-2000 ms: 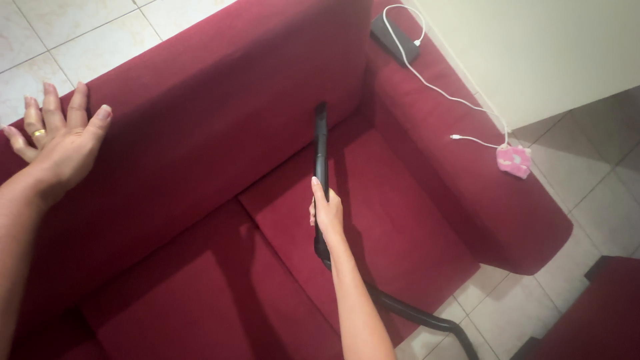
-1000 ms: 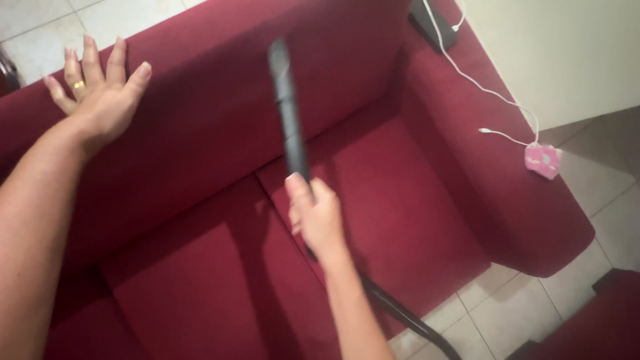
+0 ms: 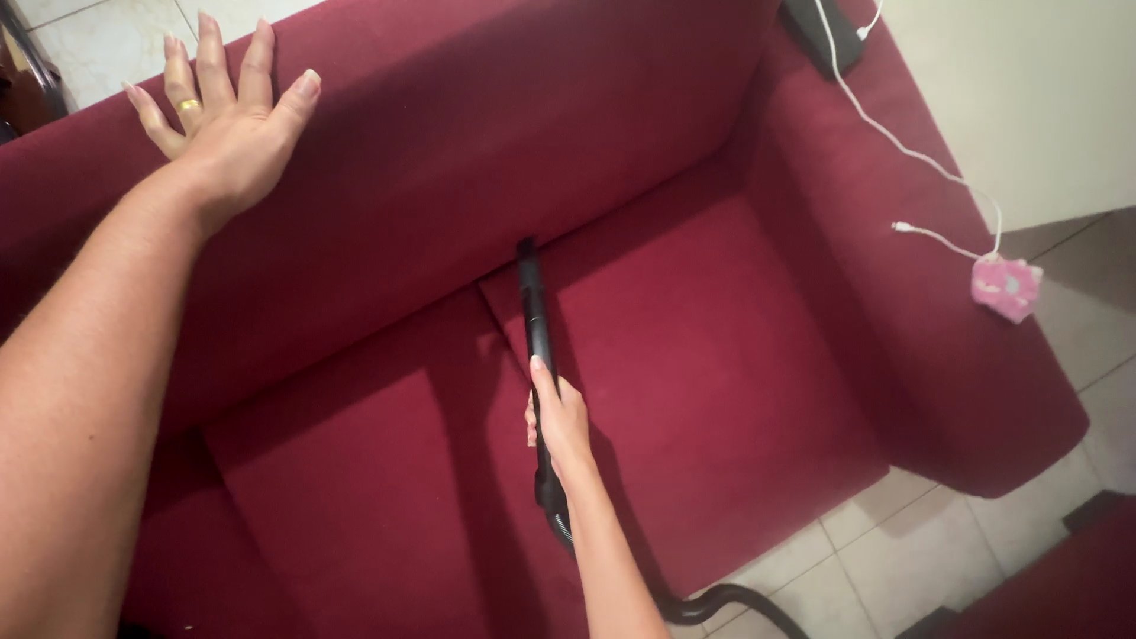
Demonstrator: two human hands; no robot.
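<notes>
My right hand [image 3: 561, 415] is closed around the black plastic tube of a vacuum cleaner wand [image 3: 536, 333]. The wand's narrow tip lies at the crease where the red fabric sofa's backrest [image 3: 461, 151] meets its seat, close to the gap between two seat cushions [image 3: 683, 355]. From the wand's lower end a black hose [image 3: 710, 603] runs behind my right forearm and over the front edge of the seat. Spread fingers of my left hand [image 3: 232, 133], with a gold-coloured ring on one, rest on top of the backrest.
On the right armrest [image 3: 896, 293] lie a dark box-shaped object [image 3: 821, 35], a white cable [image 3: 887, 133] and a small pink fuzzy item [image 3: 1005, 287]. A pale flat surface [image 3: 1021, 98] stands beyond it. Another dark red piece of furniture [image 3: 1056, 577] is at the lower right, over a tiled floor [image 3: 914, 541].
The wand's tip was up against the backrest one second ago and is now down at the seat crease. My left hand remains on the backrest's top.
</notes>
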